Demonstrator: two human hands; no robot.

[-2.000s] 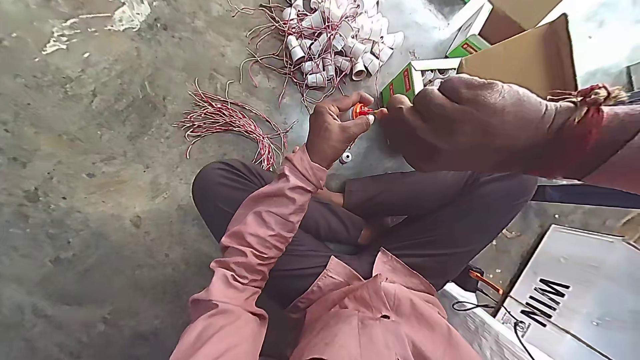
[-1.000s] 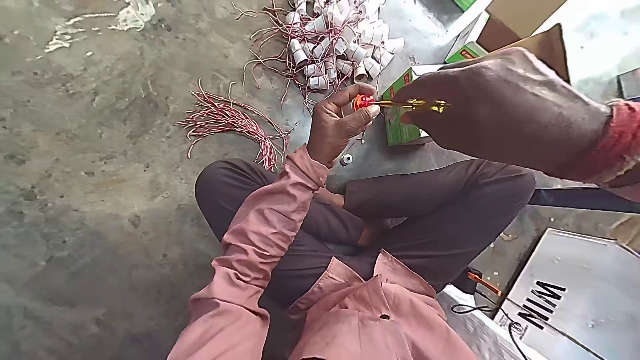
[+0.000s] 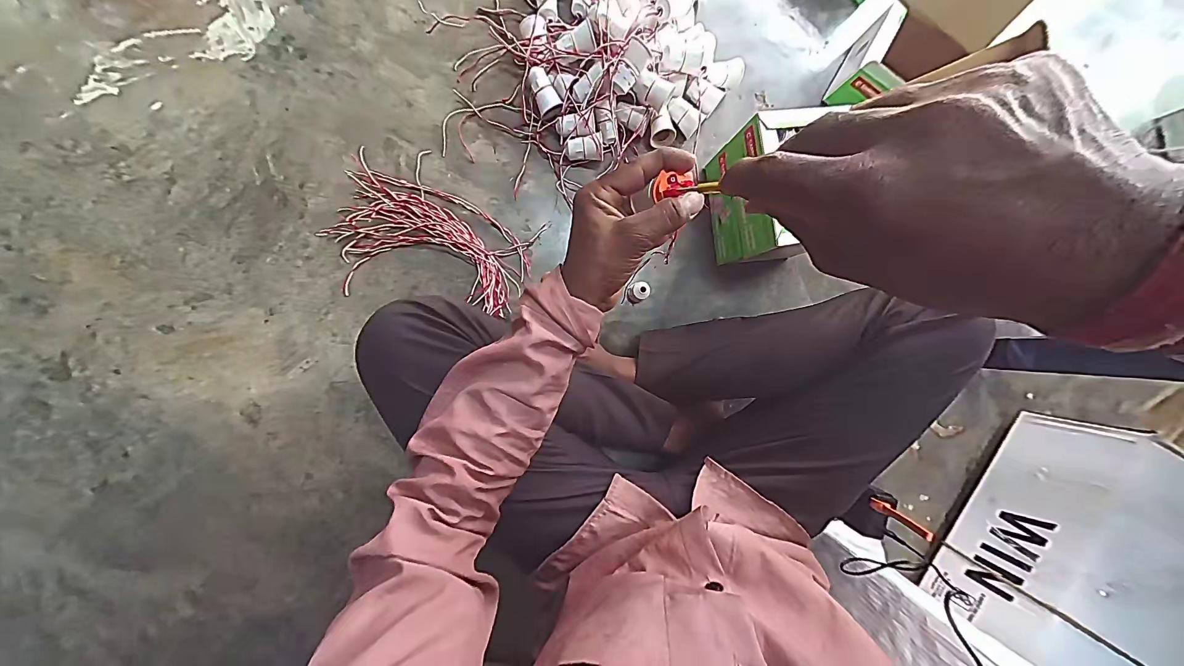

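Between the thumb and fingers of my left hand point(image 3: 622, 222) is a small orange-red part point(image 3: 670, 185), perhaps the inner piece of a lamp holder. My right hand point(image 3: 934, 185) is closed around a screwdriver whose yellowish shaft point(image 3: 708, 188) reaches that part; its handle is hidden in my fist. Beyond my left hand lies a heap of white lamp holders point(image 3: 578, 88) with red and white twisted wires. A bundle of loose twisted wires point(image 3: 421, 222) rests on the floor to its left. One small white cylindrical piece point(image 3: 638, 292) sits just below my left hand.
A green and white carton point(image 3: 740, 203) stands behind my right hand, near an opened brown cardboard box point(image 3: 962, 37). My crossed legs point(image 3: 786, 370) are below the hands. At the lower right are a white panel bearing writing point(image 3: 1073, 546), a black cable point(image 3: 879, 564) and an orange-handled object point(image 3: 902, 520).
My right hand was close to the orange-red part, then drew back to show more of the yellowish shaft, and now is nearer again. My left hand has stayed in about the same place.
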